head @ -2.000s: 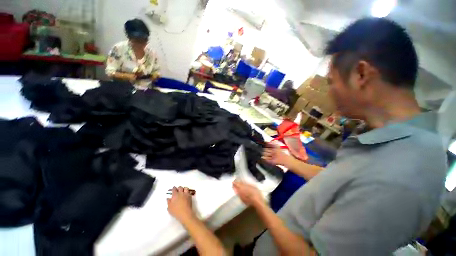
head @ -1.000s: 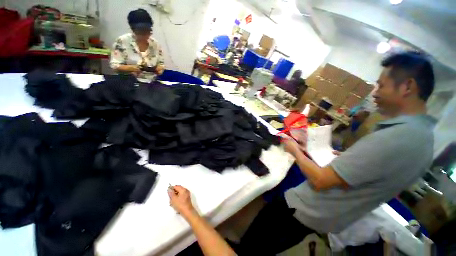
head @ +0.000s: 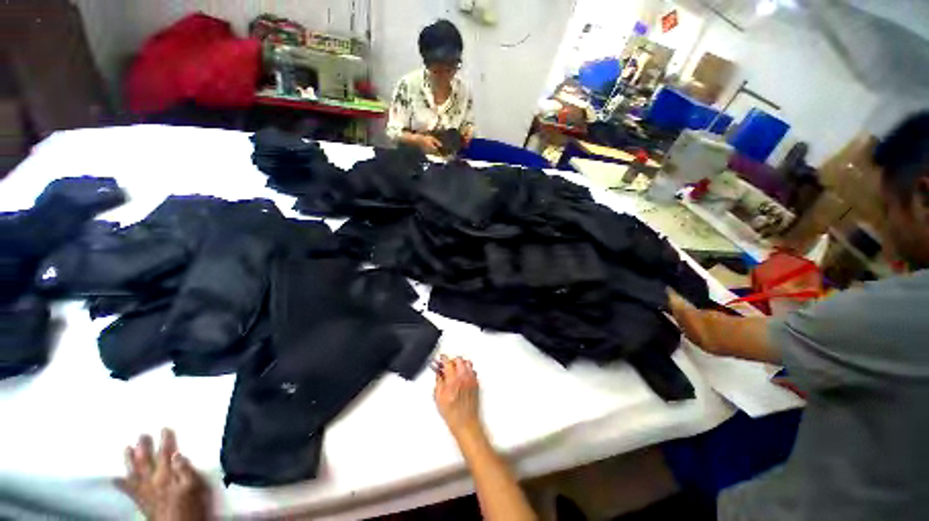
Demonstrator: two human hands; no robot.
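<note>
A smaller pile of black sewn pieces (head: 306,326) lies on the white-covered table before me. A larger heap of black pieces (head: 540,249) lies behind it to the right. My left hand (head: 165,480) is at the bottom left over the table's near side, fingers spread and empty, partly cut off by the frame edge. My right hand (head: 458,392) is just right of the smaller pile, closed on small thread snips (head: 438,365), whose tip barely shows between the fingers. More black pieces (head: 46,254) lie at the far left, some with a tiny pale mark.
A person in grey (head: 845,377) stands at the right, one hand on the large heap. A white paper sheet (head: 754,385) and a red bag (head: 784,277) are beside that arm. Another person (head: 433,107) sits behind the table. Sewing machines and blue bins (head: 759,134) stand further back.
The view has swung left, and my left hand has come into view. My right hand stays near the smaller pile. The person in grey has leaned in, reaching onto the large heap; the paper is lower.
</note>
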